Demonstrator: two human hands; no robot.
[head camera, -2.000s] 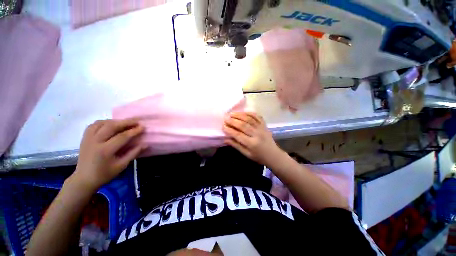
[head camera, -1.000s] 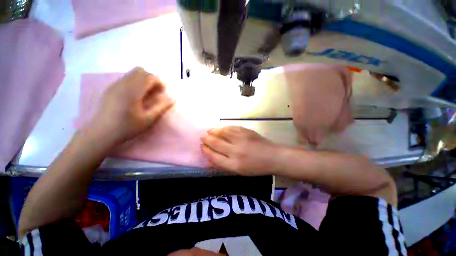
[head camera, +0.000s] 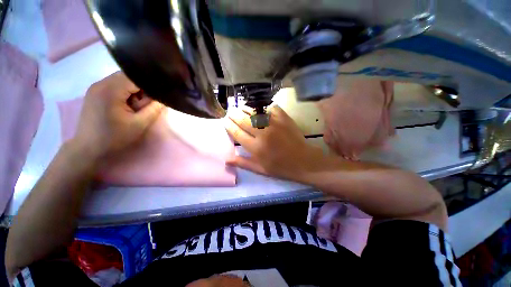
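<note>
A pink fabric panel (head camera: 173, 162) lies on the white table in front of the sewing machine (head camera: 358, 50). My left hand (head camera: 117, 115) pinches its upper left part, thumb and fingers together. My right hand (head camera: 274, 140) lies at the panel's right edge, just beneath the presser foot area (head camera: 259, 106); its fingertips touch the cloth near the needle. The needle and the cloth's far edge are hidden by the machine head, the fingers and glare.
A pink piece (head camera: 358, 120) lies on the machine bed right of the needle. Other pink panels (head camera: 17, 112) lie at far left and upper left. A blue crate (head camera: 131, 246) with red cloth is below the table. A metallic tool (head camera: 446, 95) lies at right.
The panel has moved from the table's front edge up to the needle area. My right hand has moved forward to the presser foot. The machine head appears nearer in view.
</note>
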